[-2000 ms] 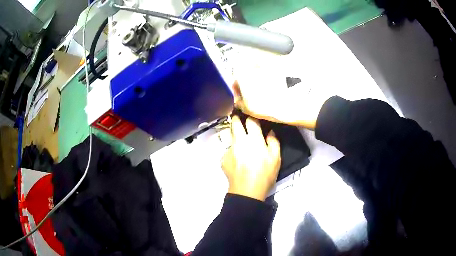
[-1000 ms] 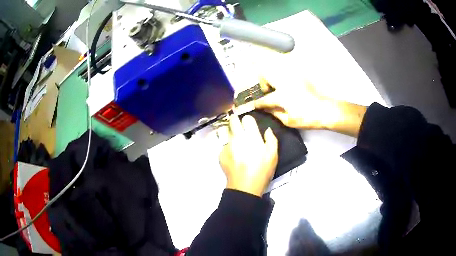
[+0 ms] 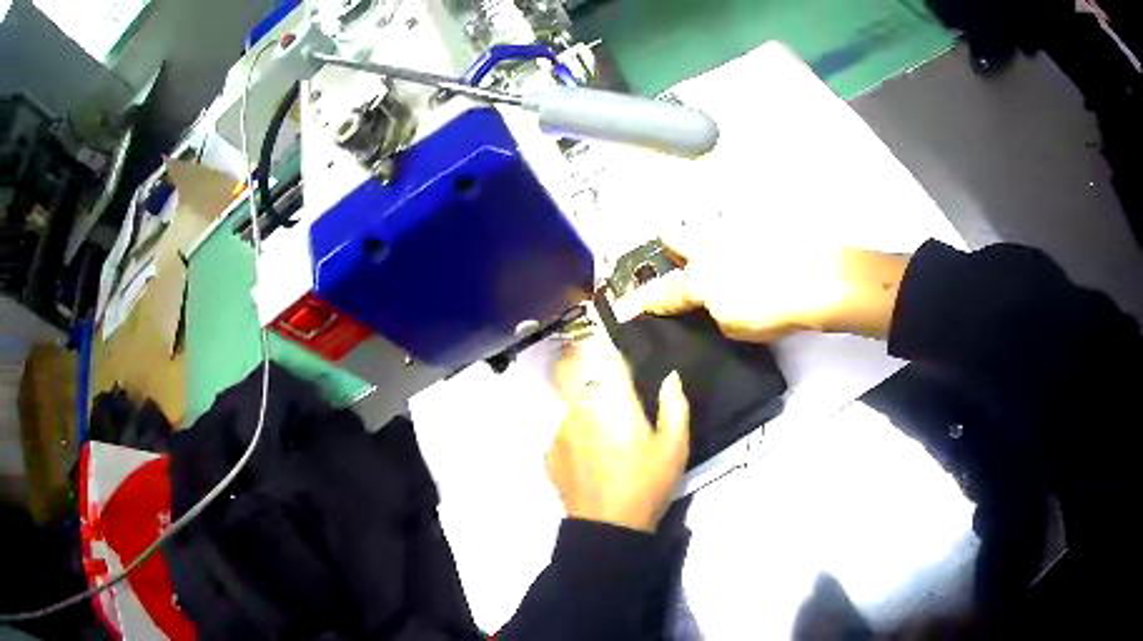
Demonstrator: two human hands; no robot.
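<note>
A flat black fabric piece (image 3: 708, 382) lies on the white sheet, its upper left corner at the clamp below the blue cover (image 3: 458, 238) of the sewing machine. My left hand (image 3: 614, 438) rests on the fabric's left edge, fingers towards the clamp, thumb apart. My right hand (image 3: 765, 294) is at the fabric's upper edge, fingertips near the clamp and partly washed out by glare. A narrow dark strip stands up between the two hands' fingertips. Whether the right fingers pinch the fabric is unclear.
A black fabric pile (image 3: 288, 513) lies at left, over a red-and-white bag (image 3: 132, 538). A pale cable (image 3: 260, 376) curves down the left side. A pale grey cylinder on a rod (image 3: 627, 119) is above the machine head. Green table (image 3: 802, 38) shows behind the white sheet (image 3: 815, 150).
My right hand has moved right from the clamp, uncovering a dark plate beside it. My left fingers have drawn slightly back from the clamp. The whole view has shifted a little.
</note>
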